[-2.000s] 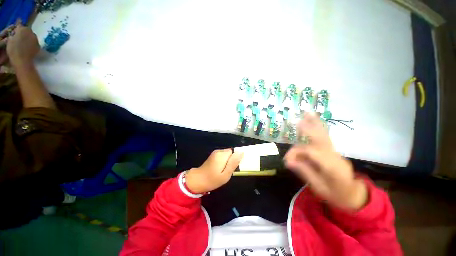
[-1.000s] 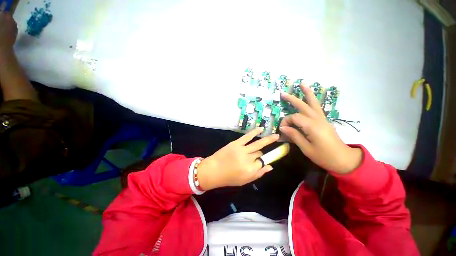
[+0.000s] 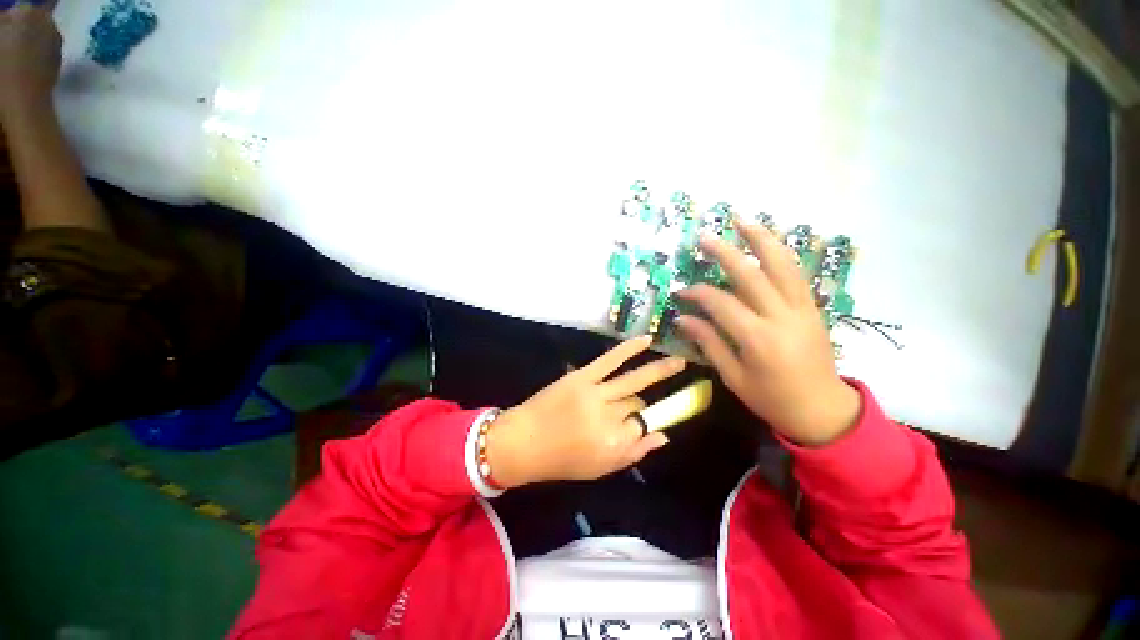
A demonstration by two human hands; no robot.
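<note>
A panel of joined green circuit boards (image 3: 640,260) lies flat on the white sheet, in two rows, near the front edge. Dark bars show on its front left boards, and thin dark wires (image 3: 869,328) stick out at its right end. My right hand (image 3: 769,338) is over the panel's middle, fingers spread, fingertips on or just above the boards and hiding part of them. My left hand (image 3: 578,425) is at the front edge, fingertips near the panel's lower left. It holds a pale yellow-white backing strip (image 3: 678,408) between its fingers.
The work surface is a white sheet (image 3: 500,150) with a dark right edge. Yellow curved handles (image 3: 1066,268) lie at the right. Small blue parts (image 3: 121,30) lie at the far left, near another person's arm (image 3: 53,163). A blue stool (image 3: 269,375) stands on the floor at left.
My left hand has turned over, palm down, and moved to the panel's front edge with the strip. My right hand has come over the boards, then shifted slightly left.
</note>
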